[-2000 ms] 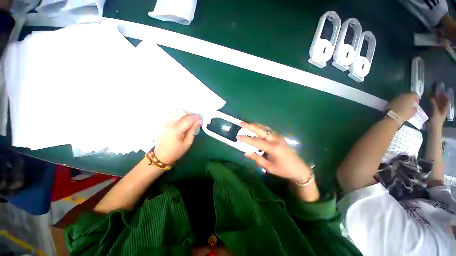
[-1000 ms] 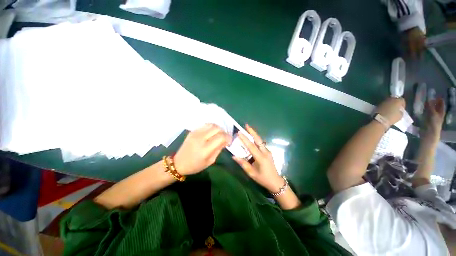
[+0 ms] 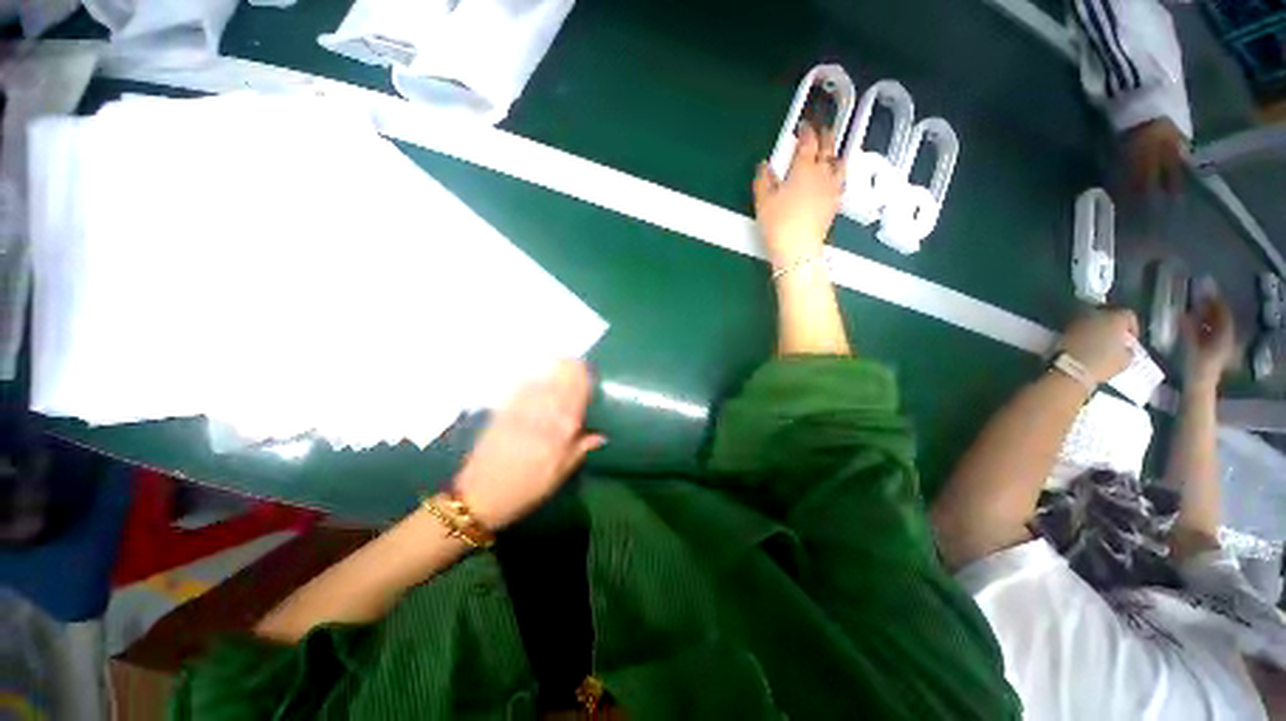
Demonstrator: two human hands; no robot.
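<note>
My right hand (image 3: 801,209) is stretched over the white strip, its fingers on the leftmost of three white plastic housings (image 3: 832,88). The housings stand in a row, looped ends away from me, and my hand hides the lower part of that one. My left hand (image 3: 529,440) is slightly blurred at the near right edge of a fanned stack of white protective sheets (image 3: 268,268). Its thumb is apart from the fingers and it holds nothing that I can see. Two wrapped units (image 3: 487,54) lie beyond the strip at the top.
A long white dividing strip (image 3: 635,197) crosses the green conveyor surface (image 3: 663,317). On the right a person in white (image 3: 1093,620) works near another housing (image 3: 1093,247). Another person's striped sleeve (image 3: 1128,64) reaches in at the top right. Clear plastic (image 3: 14,197) lies at the far left.
The housing between my hands is gone from there, and a second wrapped unit lies beyond the strip. My right hand has moved forward to the housing row. My left hand has moved back to the stack's edge.
</note>
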